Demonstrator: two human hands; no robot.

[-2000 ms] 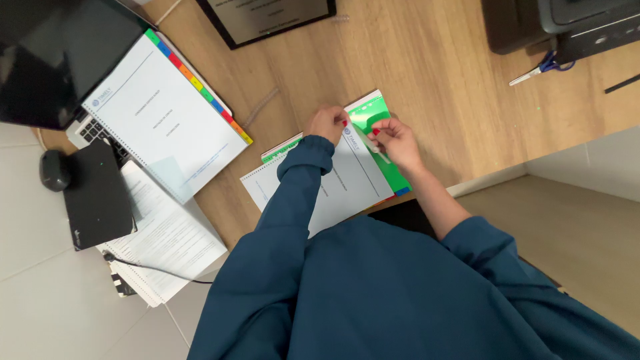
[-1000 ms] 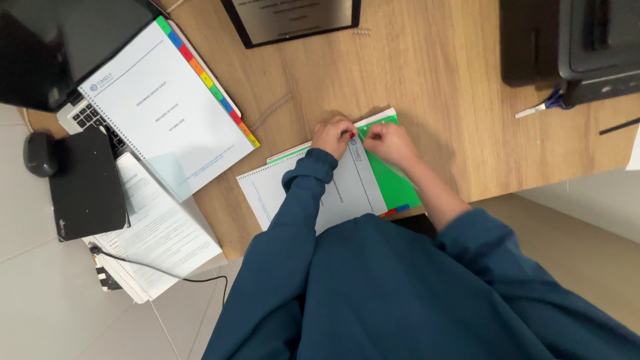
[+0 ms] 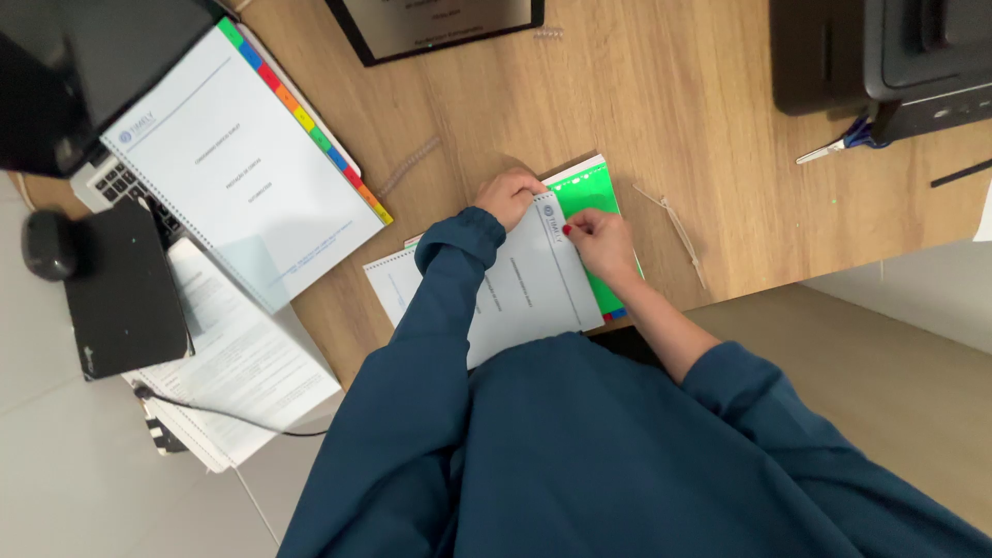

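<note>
A printed cover sheet [image 3: 527, 287] with a row of punched holes along its upper edge lies near the desk's front edge, in front of my body. Beneath it, shifted to the right, a green divider sheet [image 3: 601, 198] shows, with more white pages under that. My left hand [image 3: 508, 198] rests on the cover's punched edge, its fingers bent; whether they grip the sheet is unclear. At the cover's right edge, beside the printed logo, is my right hand [image 3: 601, 240], thumb and forefinger close together. What lies between those fingertips is too small to tell.
A bound document with coloured tabs [image 3: 256, 163] lies across a laptop [image 3: 124, 182] at left, near a black mouse [image 3: 50, 244] and loose printed pages [image 3: 248, 372]. Clear plastic coils [image 3: 411, 164] and strips [image 3: 674, 221] lie about. Blue-handled scissors [image 3: 845, 143] sit by a printer [image 3: 922, 62].
A thin clear strip now lies on the desk to the right of the green sheet. My right hand has moved down along the cover's right edge, apart from my left hand, which stays at the punched edge.
</note>
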